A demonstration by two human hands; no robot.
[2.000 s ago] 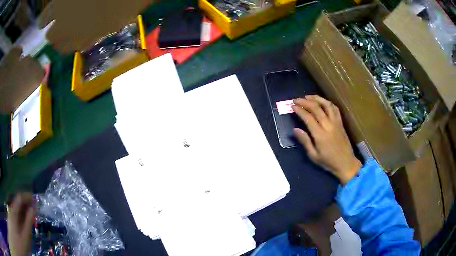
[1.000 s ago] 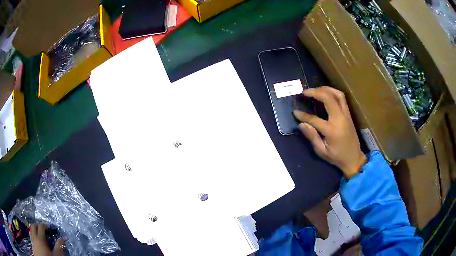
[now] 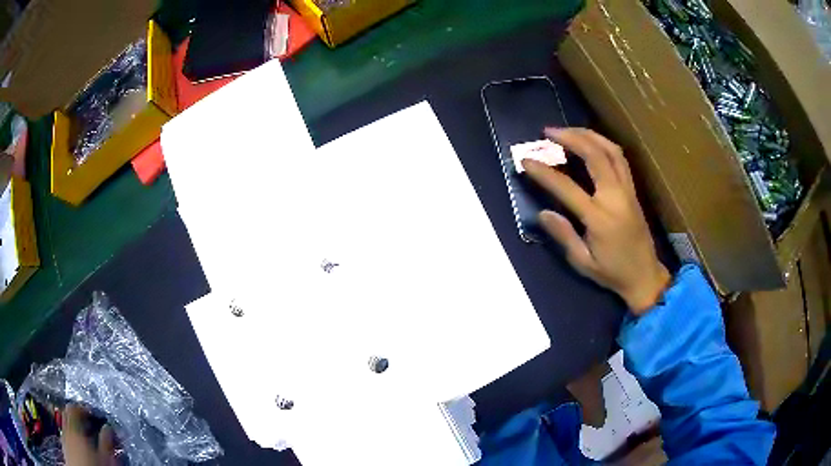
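Note:
A smartphone [image 3: 533,200] lies on the black mat with a pale box lit on its dark screen. My right hand [image 3: 597,214] is over it, fingers spread, fingertips at the screen; it holds nothing. A stack of flat white box inserts [image 3: 355,237] with small dark holes lies in the middle. My left hand [image 3: 87,444] is at the lower left edge, partly cut off, beside a crinkled clear plastic bag [image 3: 128,382] with cables [image 3: 35,420]. I cannot tell if it grips anything.
A battery carton [image 3: 674,136] stands open at the right. Yellow boxes [image 3: 64,164] stand on the green belt [image 3: 401,68] at the upper left, near a black unit [image 3: 228,36] on a red card [image 3: 148,164]. An open carton with white card pieces [image 3: 629,414] is by my lap.
The yellow boxes and black unit have shifted left in view. My right index finger has moved onto the lit box on the phone. My left hand has gone lower, beside the plastic bag.

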